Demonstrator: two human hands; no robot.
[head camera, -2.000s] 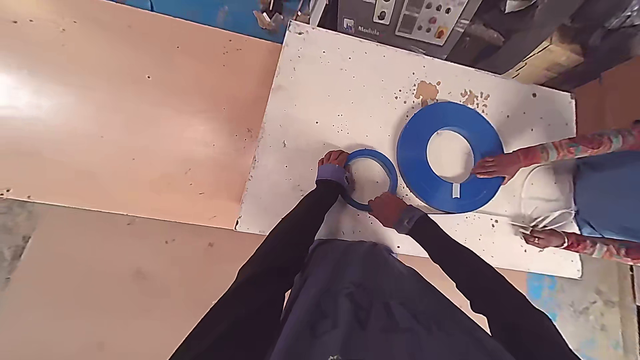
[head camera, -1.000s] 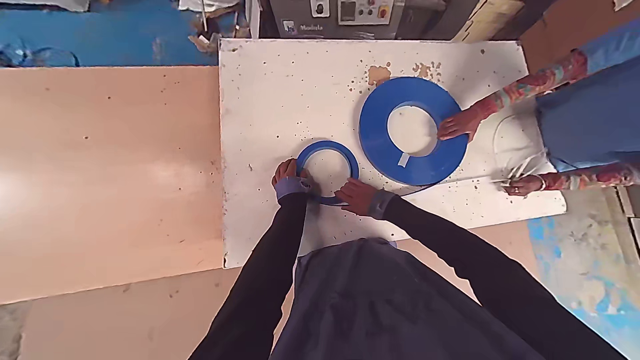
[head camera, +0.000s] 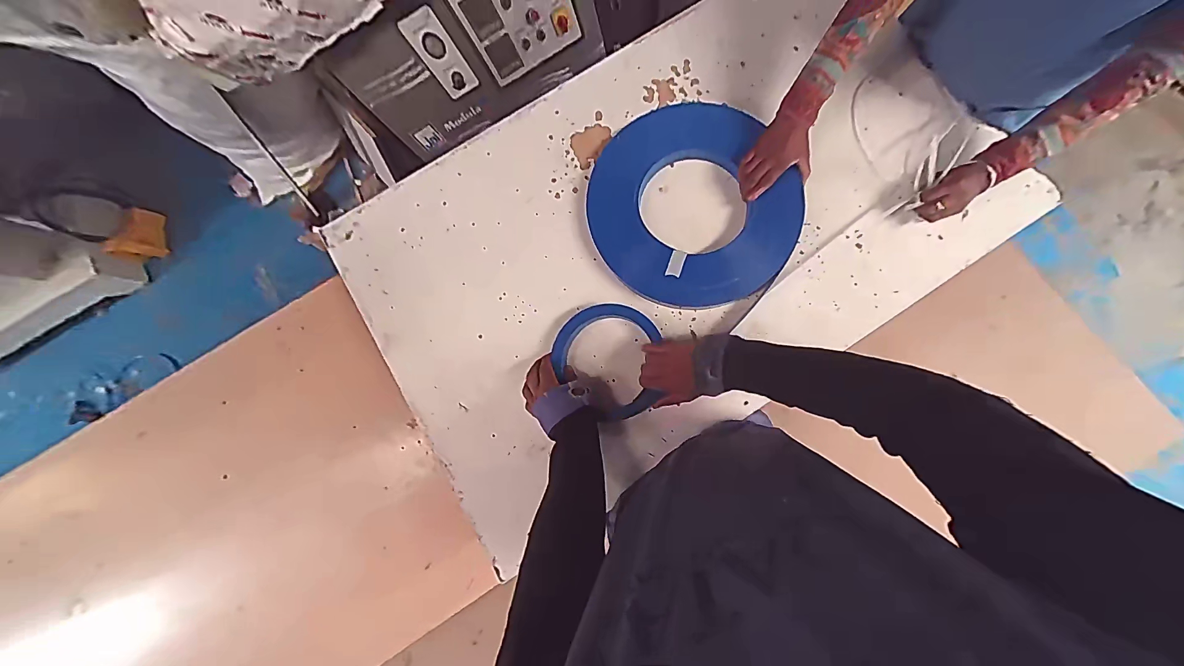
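A small ring-shaped roll of blue banding (head camera: 592, 319) lies on a white speckled board near my body. My left hand (head camera: 546, 384) grips its left side, fingers curled over the rim. On its lower right side, my right hand (head camera: 668, 372) is closed around the band. Beyond it, up and to the right, a much larger flat blue coil (head camera: 620, 222) rests on the board, with a short white strip of tape (head camera: 677, 264) at its inner edge. A thin dark strand runs by the large coil's lower right.
Across the board (head camera: 444, 277), a co-worker's hand (head camera: 777, 157) presses on the large coil; their other hand (head camera: 957, 191) is by thin pale strands. A machine control panel (head camera: 518, 37) borders the far edge. A tan board (head camera: 231, 481) lies at left, a blue-painted floor (head camera: 222, 268) beyond.
The view has turned and shifted. Both my hands stay on the small roll, and the co-worker's hand remains on the large coil.
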